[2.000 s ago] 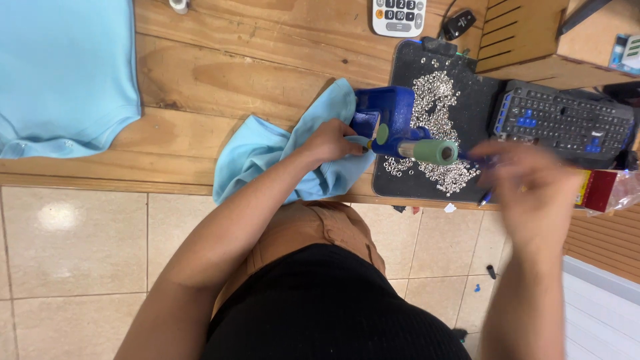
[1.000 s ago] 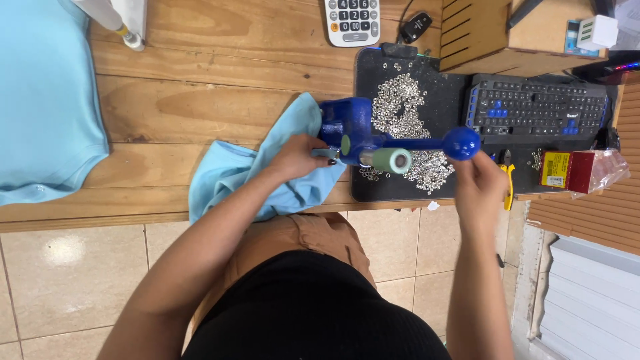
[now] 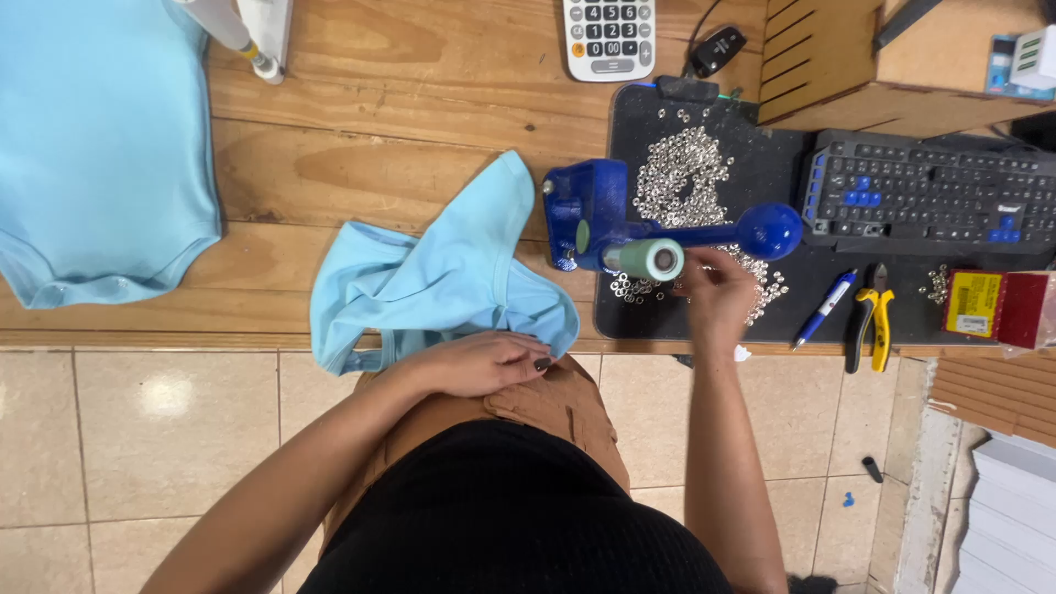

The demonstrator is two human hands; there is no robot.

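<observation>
My left hand rests on the lower edge of a light blue baby bodysuit, which lies crumpled at the table's front edge; whether its fingers grip the cloth I cannot tell. Just right of the garment stands a blue hand snap press with a green cylinder and a ball-ended lever. My right hand is below the lever, over small metal snap rings spread on a black desk mat. Its fingertips are partly hidden beside the cylinder, so what they hold does not show.
Another light blue bodysuit lies flat at left. On the right are a keyboard, a blue pen, yellow-black cutting pliers and a small red and yellow box. A calculator, key fob and wooden box stand farther back.
My right hand has let go of the lever's ball and moved left to the snap rings. My left hand has left the press and come back toward my body over the bodysuit.
</observation>
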